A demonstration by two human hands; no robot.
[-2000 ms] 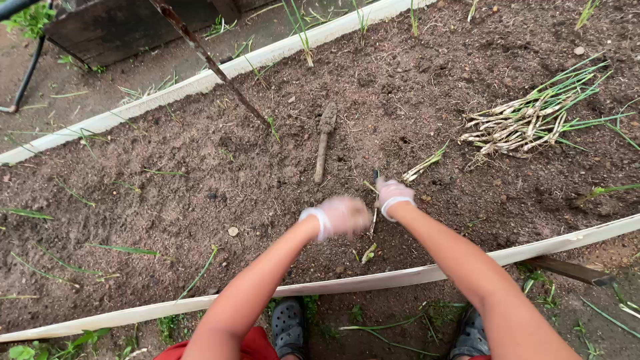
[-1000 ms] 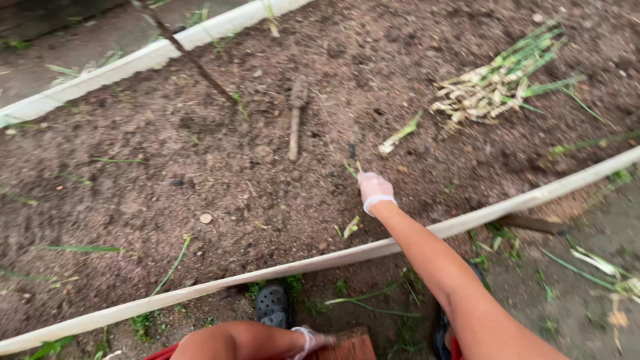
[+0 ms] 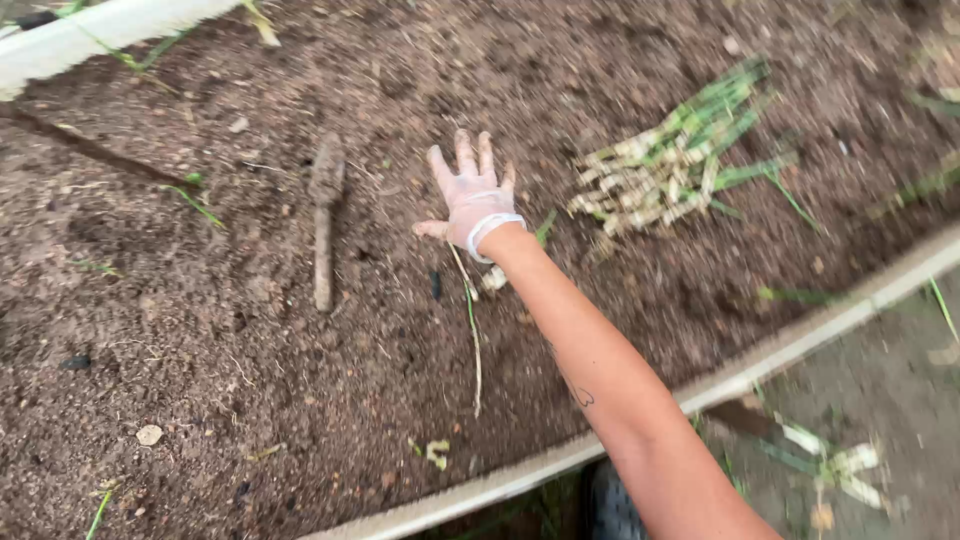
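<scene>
My right hand (image 3: pixel 476 195), in a thin translucent glove with soil on the fingertips, is spread over the soil bed with nothing held. Just below its palm lies a thin stalk (image 3: pixel 474 330), pale with a green part, and a white-based cutting (image 3: pixel 495 278) is partly hidden by my wrist. To the right of the hand lies a pile of green onion cuttings (image 3: pixel 660 165) with pale bases. Left of the hand, a soil-caked hand tool (image 3: pixel 323 225) with a wooden handle rests on the soil. My left hand is out of view.
A pale border board (image 3: pixel 480 491) runs along the near edge of the bed, another (image 3: pixel 112 34) along the far left. A thin dark stick (image 3: pixel 97 150) slants in from the left. Beyond the near board are a dark shoe (image 3: pixel 615 502) and loose green scraps (image 3: pixel 847 469).
My right hand has moved farther out over the bed and its fingers have spread. My left hand, near the lower edge a second ago, has left the view. The view has shifted closer.
</scene>
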